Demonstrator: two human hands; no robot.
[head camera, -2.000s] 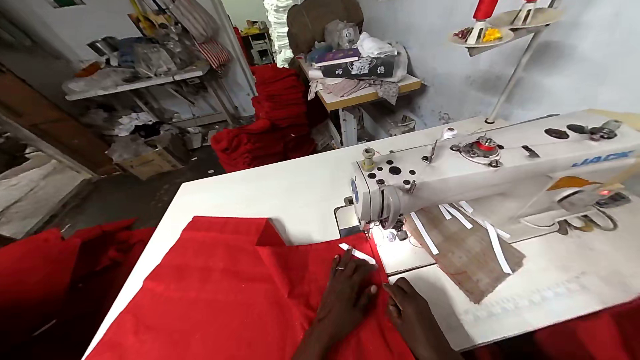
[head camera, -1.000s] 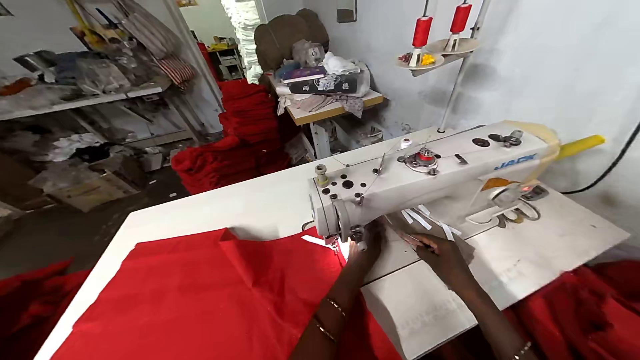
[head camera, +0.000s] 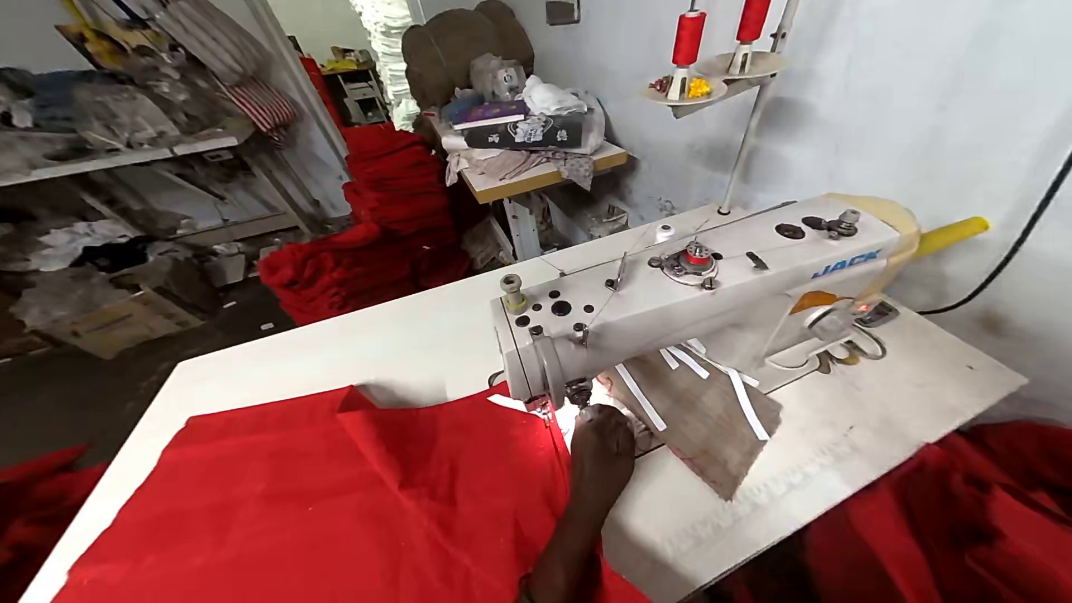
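Note:
My left hand (head camera: 603, 440) is beside the needle area of a white Jack sewing machine (head camera: 653, 293), its fingers curled and their tips hard to make out in the lamp glare. Whether it holds anything cannot be told. My right hand is out of view. Red fabric (head camera: 360, 494) lies over the left part of the table, its edge reaching the presser foot (head camera: 540, 408). A white strip (head camera: 508, 403) lies on that edge. Right of my hand, a brown cloth piece (head camera: 703, 419) carries several white strips (head camera: 641, 398).
Red thread spools (head camera: 688, 40) stand on a holder behind the machine. Stacked red cloth (head camera: 394, 201) is beyond the table (head camera: 335, 335). A small side table (head camera: 544, 172) holds a box and cloths. More red fabric (head camera: 946, 519) lies at the lower right.
My right hand, near the brown cloth a second ago, has left the view. My left hand stays close to the needle area, where it moved from on top of the red fabric.

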